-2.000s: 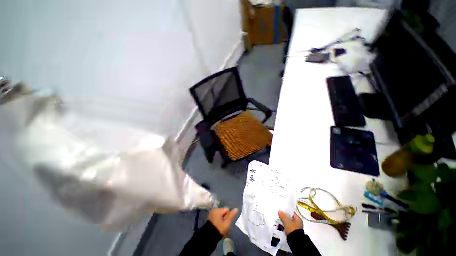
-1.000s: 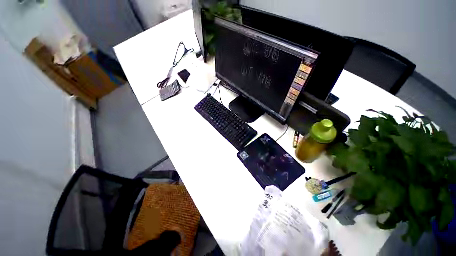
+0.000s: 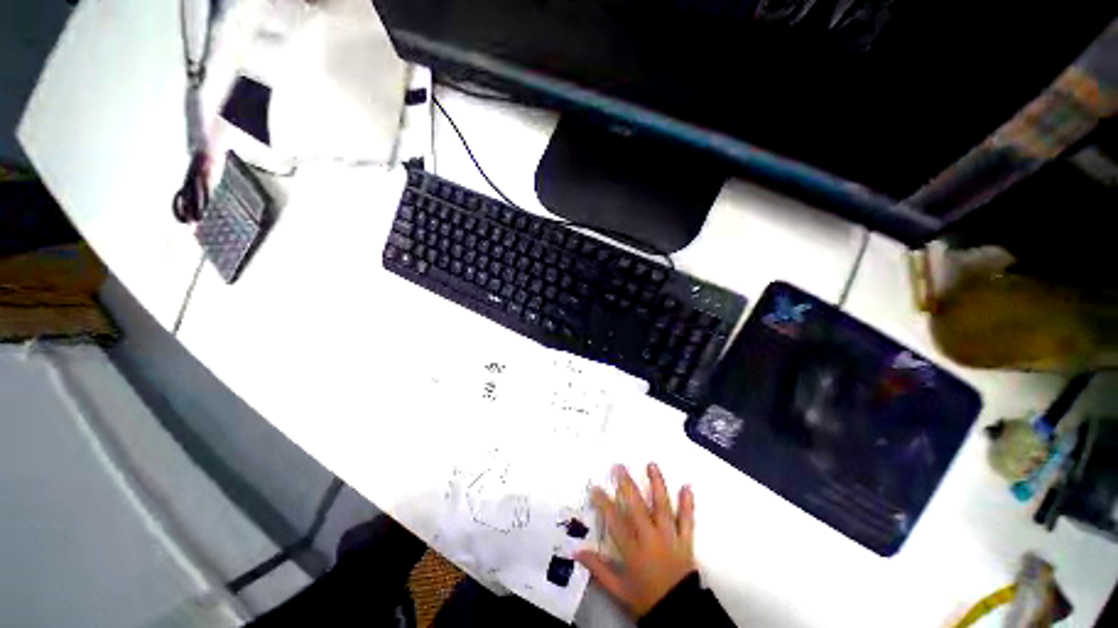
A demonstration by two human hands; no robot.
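Note:
A white sheet (image 3: 472, 423) with black writing, a garment line drawing and two small dark squares lies flat on the desk, just in front of the black keyboard (image 3: 539, 276). My right hand (image 3: 644, 540) is bare, palm down with fingers spread, over the sheet's lower right edge and the desk. It grips nothing. My left hand is not in view. A dark mouse pad (image 3: 846, 429) with coloured print lies right of the keyboard; I cannot make out a mouse on it.
The monitor (image 3: 687, 111) stands behind the keyboard. A calculator (image 3: 235, 218) and a cable lie at the left. At the right are a blurred yellowish bottle (image 3: 1011, 321), small tools and part of a yellow tape measure (image 3: 987, 607). The desk's front edge runs along the lower left.
The view has moved close over the desk. The sheet, held up two seconds ago, now lies flat before the keyboard. The pale bag or cloth is out of view. My right hand is spread open.

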